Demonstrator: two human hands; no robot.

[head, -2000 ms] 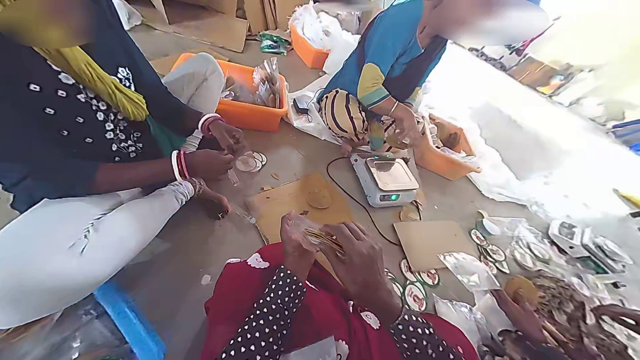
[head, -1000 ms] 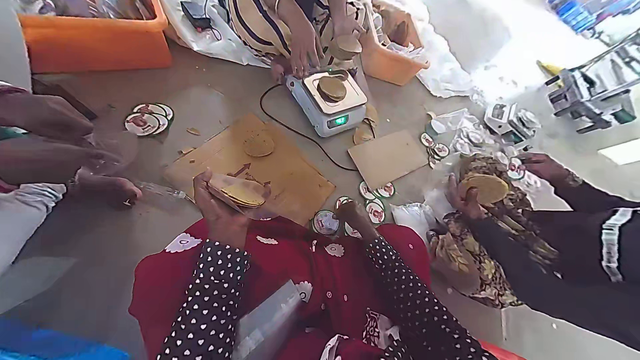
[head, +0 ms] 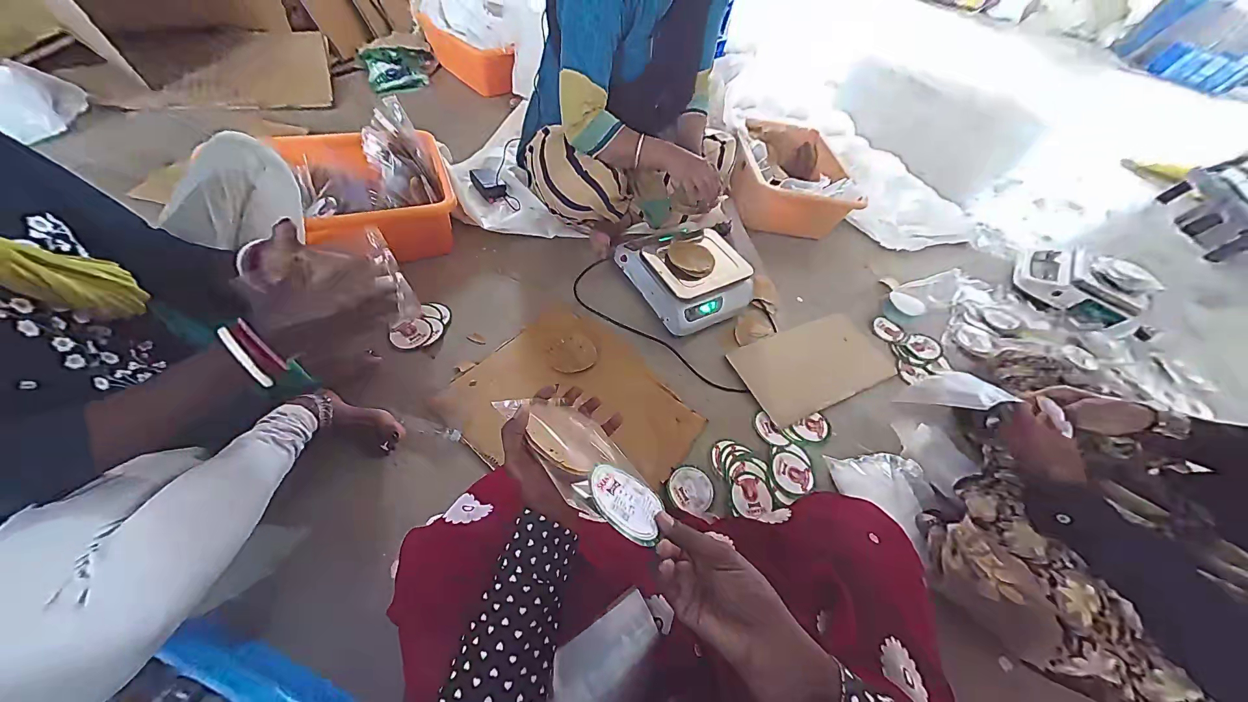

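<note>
My left hand (head: 546, 458) holds a clear plastic bag (head: 580, 439) with flat round tan discs inside. Between the thumb and fingers of my right hand (head: 707, 575) is a round printed label (head: 626, 502), at the bag's lower end. A stack of clear plastic sleeves (head: 609, 648) lies on my red-clad lap. Just beyond my hands, one thin tan disc (head: 569, 352) rests on a flat cardboard sheet (head: 643, 390). Several round labels (head: 751, 487) are spread on the floor right of the cardboard.
A digital scale (head: 687, 278) bears tan discs, and its cable curves across the floor. Co-workers sit at left, ahead and at right. Orange crates (head: 380, 234) stand behind. Another cardboard piece (head: 809, 369) and a second scale (head: 1082, 288) lie to the right.
The tan discs, bare in my left hand one second ago, are now in a clear bag. My right hand, then reaching to the floor labels, now holds a label. The view has shifted.
</note>
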